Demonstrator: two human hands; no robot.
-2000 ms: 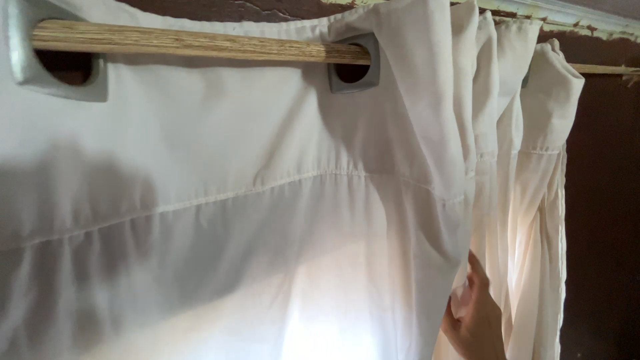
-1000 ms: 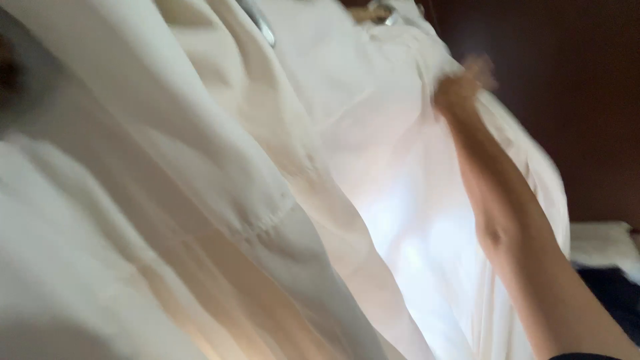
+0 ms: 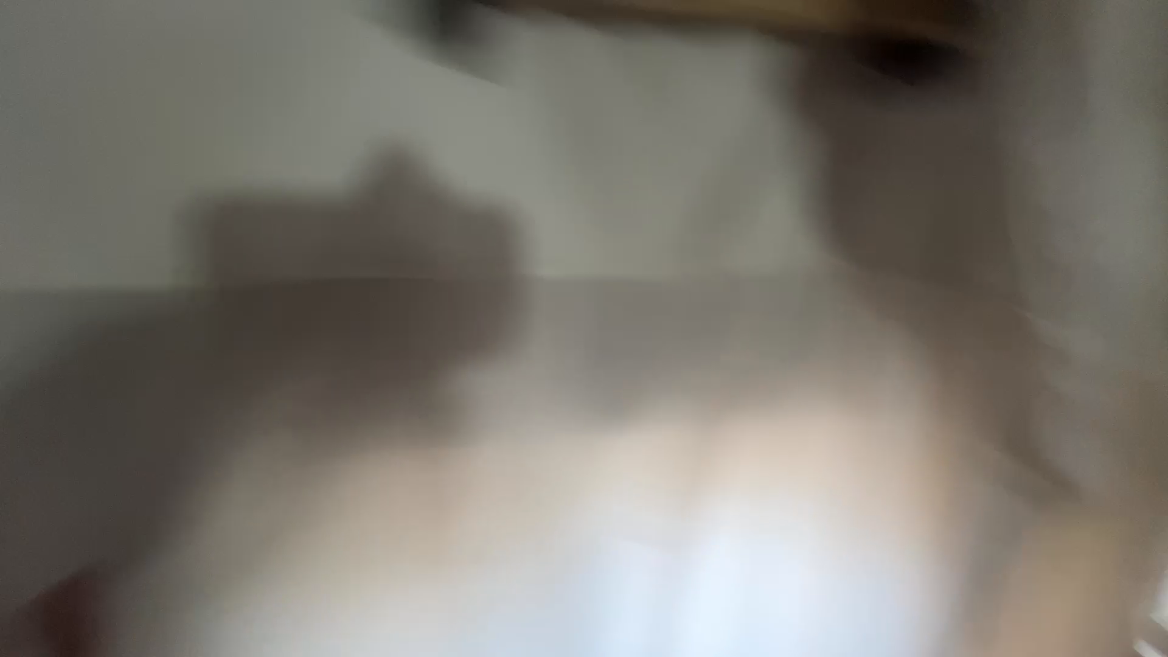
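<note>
A white fabric curtain (image 3: 639,338) fills most of the strongly blurred view, with bright light low on it. Across the top runs part of a wooden curtain rod (image 3: 730,11); dark patches near it may be the curtain's openings. A dark reddish blur at the lower left edge may be part of my left hand. At the lower right, a tan shape could be my right hand or forearm, or a curtain fold. Neither hand's fingers can be made out, nor what they touch.
A broad dark shadow lies over the left part of the curtain. Gathered fabric folds (image 3: 1086,301) hang along the right side, beneath the rod's level.
The view has swung strongly, from the curtain's outer edge to a flatter stretch below the rod. My right arm, raised against the curtain a second ago, is no longer clearly visible.
</note>
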